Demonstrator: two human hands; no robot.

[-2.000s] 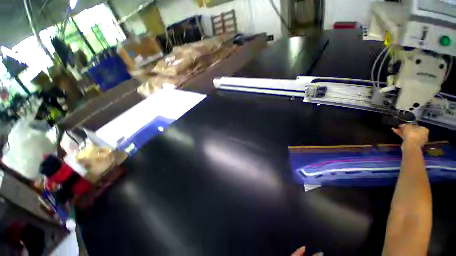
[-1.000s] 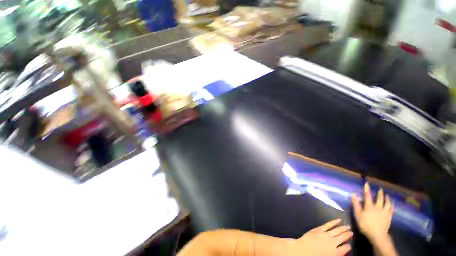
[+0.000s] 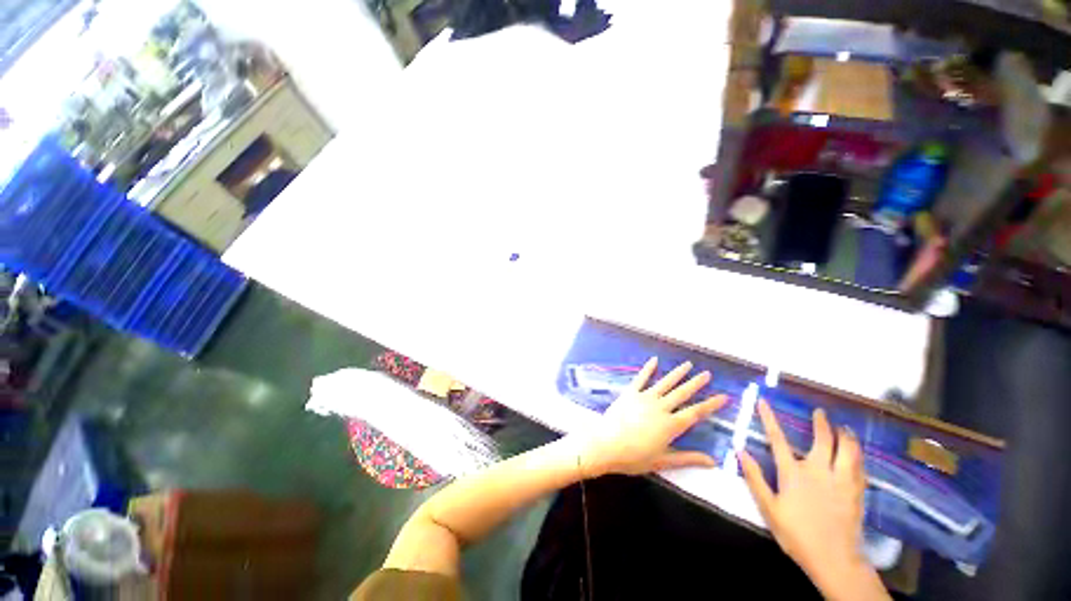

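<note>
The long blue-looking sewing template (image 3: 893,456) lies on the white-topped table at the lower right, with a brown hinge tape along its far edge. A curved pink line and a pale slot show on it. A shiny white band crosses its middle. My left hand (image 3: 649,425) lies flat on its left half, fingers spread. My right hand (image 3: 816,493) lies on it right of the white band, fingers spread. Both hands hold nothing. Their palms hide parts of the slot.
The white table (image 3: 470,176) carries a small dark dot (image 3: 514,256). A brown shelf (image 3: 719,176) stands at the upper right. A bundle of cut pieces (image 3: 405,417) hangs at the table edge by red floral cloth. Blue crates (image 3: 106,258) stand left.
The view has turned left from the black machine table to the white table. The template has moved onto the white table, and both hands now lie on it.
</note>
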